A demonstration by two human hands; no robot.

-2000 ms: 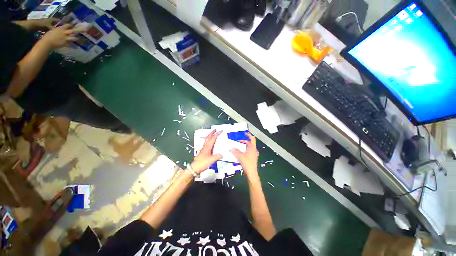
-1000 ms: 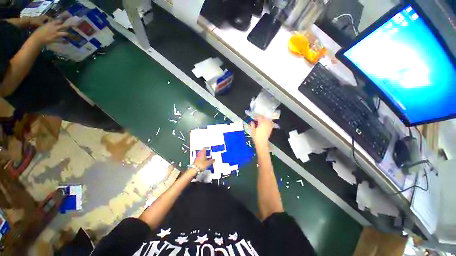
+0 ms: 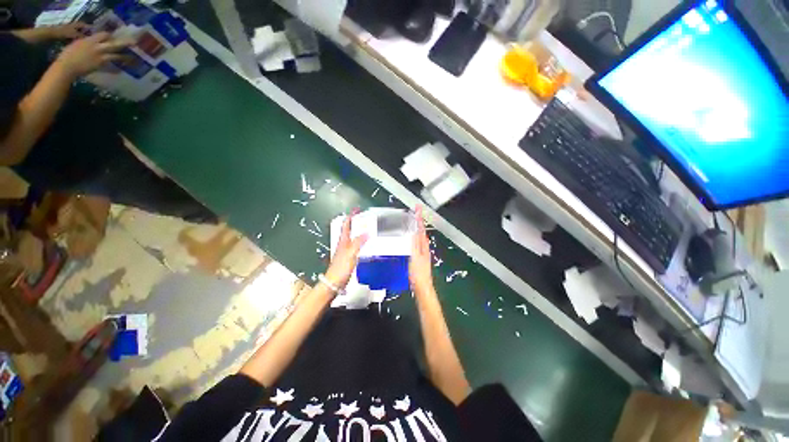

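A part-folded carton [image 3: 385,246], white with a blue panel, is held between my two hands above the green work surface [image 3: 251,155]. My left hand [image 3: 346,257] is on its left side and my right hand [image 3: 420,259] is on its right side. The stack of blanks [image 3: 353,298] shows partly below and to the left of the carton; the rest is hidden under it. White die-cut waste [image 3: 308,185] lies scattered around the stack.
Formed pieces [image 3: 437,175] lie on the dark belt [image 3: 346,99] beyond the metal rail [image 3: 324,134]. A shelf above it holds a keyboard [image 3: 597,181], monitor, phone and orange object. At the left, another person's hand [image 3: 91,53] is on printed blanks [image 3: 147,52].
My right hand has come back from the belt, where a white piece now lies. Both hands now hold a part-folded carton over the stack. The pieces on the belt have shifted down and right.
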